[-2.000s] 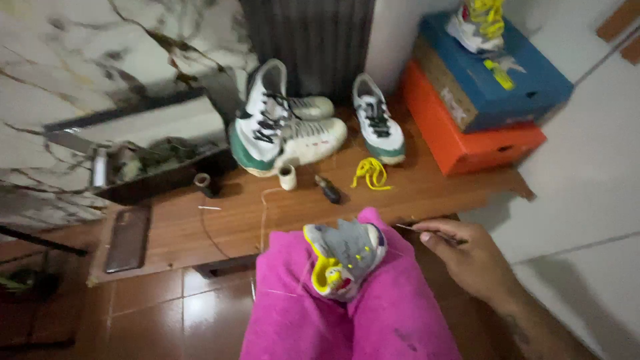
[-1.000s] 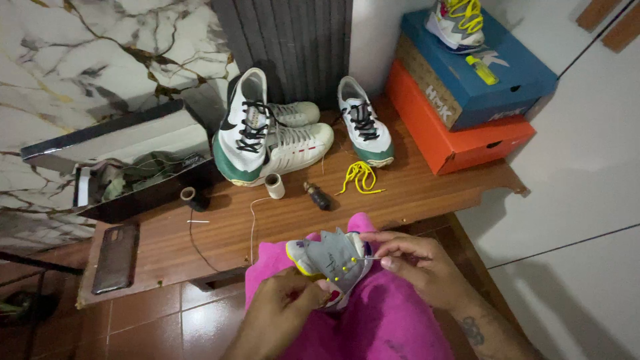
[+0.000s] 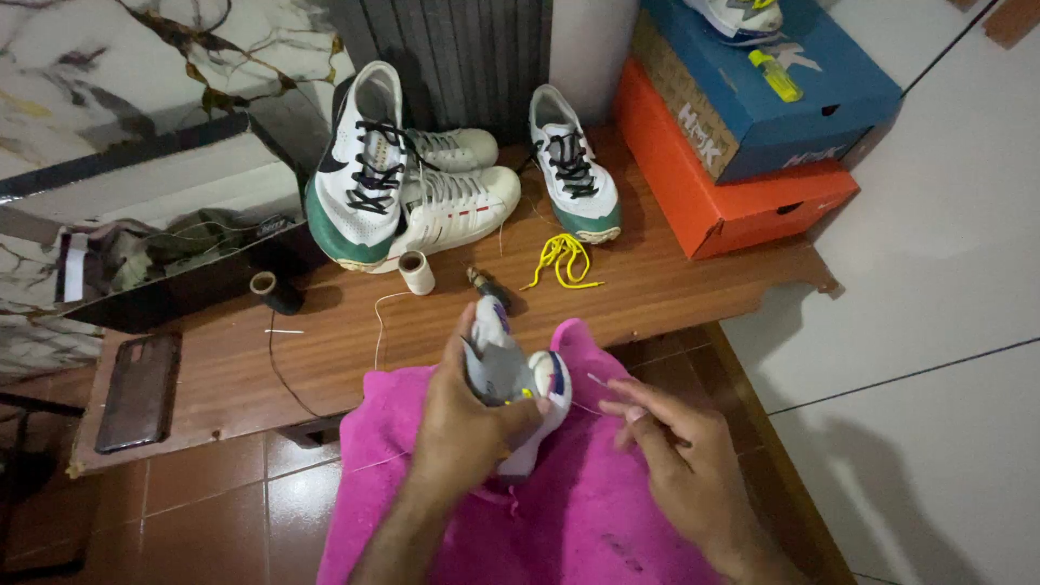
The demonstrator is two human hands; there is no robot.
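Observation:
My left hand grips a small grey and white shoe above a pink cloth on my lap. To its right, my right hand pinches a thin needle-like tool; its full length is hidden by the fingers. A pale thread runs between the shoe and this hand. On the wooden bench beyond stand a white thread spool, a dark thread spool and a dark-handled tool, whose near end the shoe partly overlaps. A yellow shoelace lies to their right.
White and green sneakers and off-white sneakers stand at the back of the bench. An orange shoebox and a blue one are stacked right. At left are a black open box and a dark phone.
The small shoe is turned and raised from its earlier pose, with my left hand now around it. My right hand has moved away from the shoe to the right since one second ago.

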